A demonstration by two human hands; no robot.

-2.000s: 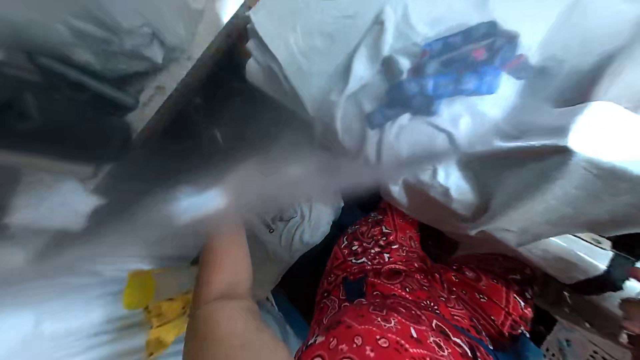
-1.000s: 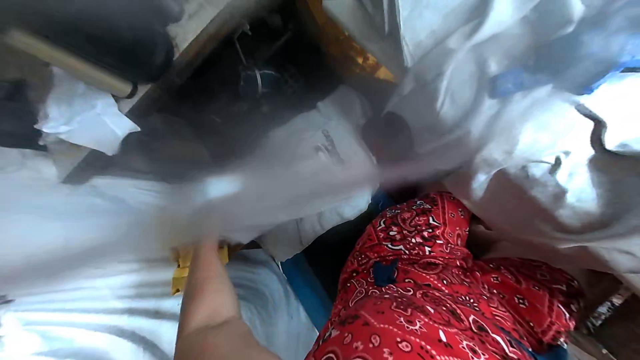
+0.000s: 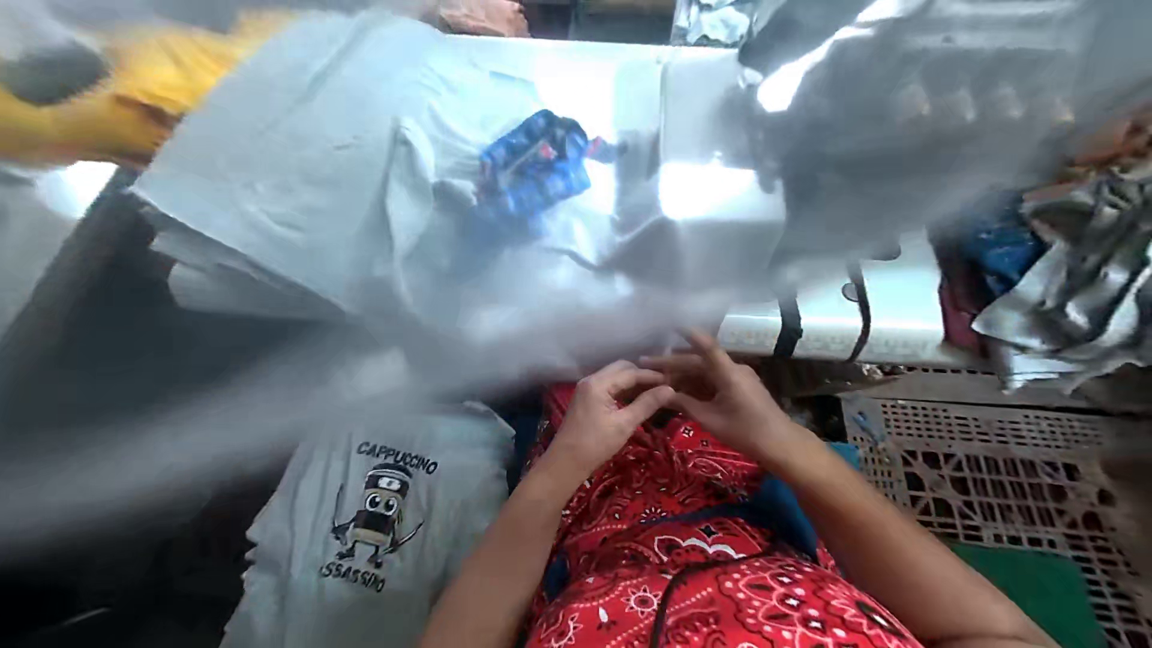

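Note:
Both hands are over my lap, just below the near edge of a white table point(image 3: 828, 328). My left hand point(image 3: 605, 416) has its thumb and forefinger bent together, and its fingertips touch or almost touch those of my right hand point(image 3: 724, 396). Whether something small, such as a thread or fabric edge, is pinched there I cannot tell. Right above the fingers lies pale grey fabric point(image 3: 351, 180), partly hidden by a blurred translucent streak. On that fabric rests a blue patterned cloth piece point(image 3: 535, 166) with a bit of red.
A light grey cloth with a printed cartoon figure point(image 3: 378, 513) hangs at lower left. Yellow fabric point(image 3: 135, 85) lies at upper left. Shiny grey material point(image 3: 909, 117) fills the upper right. Crumpled fabrics point(image 3: 1080, 261) are at the right, above a plastic crate point(image 3: 981, 468).
The view has swung to the right. My right hand, not seen before, is now in view, and my left hand, earlier reaching forward at lower left, is beside it over the lap.

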